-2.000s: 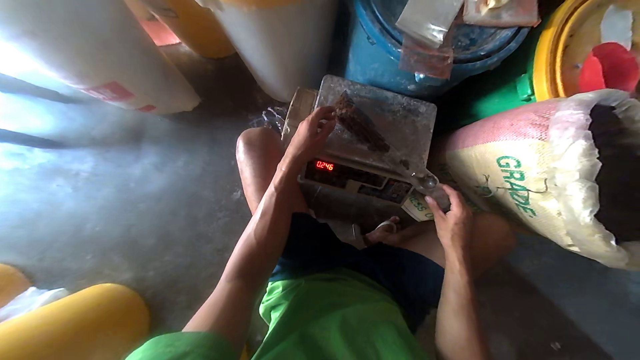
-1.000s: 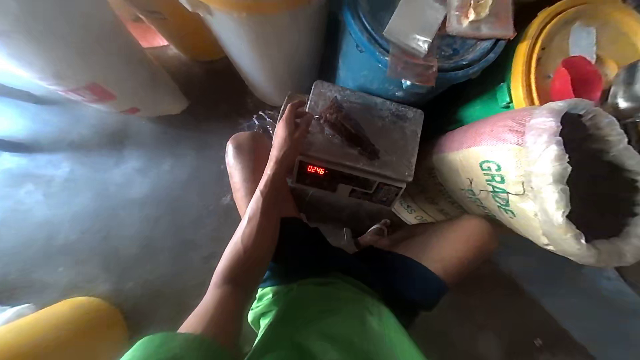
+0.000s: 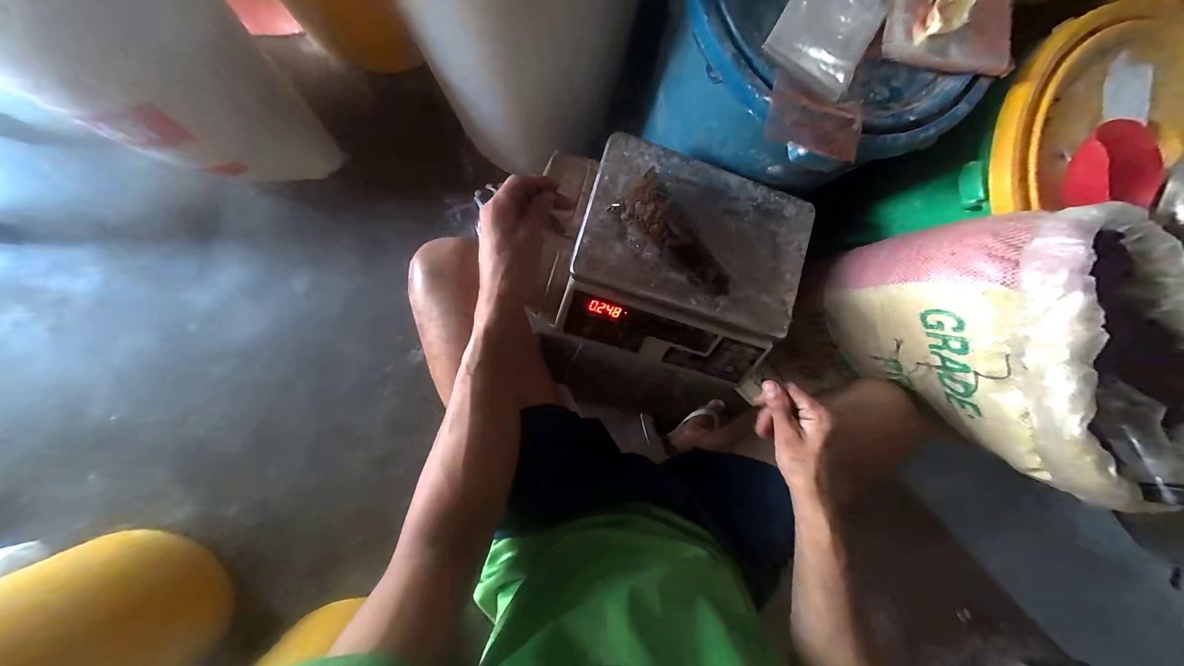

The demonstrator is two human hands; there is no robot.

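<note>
A digital scale [image 3: 777, 250] with a grey metal platform stands in front of me, its red display lit and reading 0.248. A clump of dark brown material [image 3: 671, 231] lies diagonally across the platform. My left hand [image 3: 513, 217] is beside the platform's left edge, fingers bent downward over a pale box or tray [image 3: 572, 176]; whether it grips anything is unclear. My right hand [image 3: 797, 421] is below the scale's right front corner, with thumb and fingertips close together near a small pale piece; a hold on it cannot be made out.
An open woven sack [image 3: 980, 342] with dark contents leans at the right. Behind the scale stand a blue drum [image 3: 684, 111] with clear plastic packets [image 3: 823, 46] on its lid, and a yellow-rimmed container [image 3: 1013, 139] bearing a red piece [image 3: 1115, 166]. Yellow containers [image 3: 120, 592] lie at lower left.
My right hand, out of view one second ago, is back near the scale's front corner; the clear item it held two seconds ago is not seen in it. The display went from 0.246 to 0.248.
</note>
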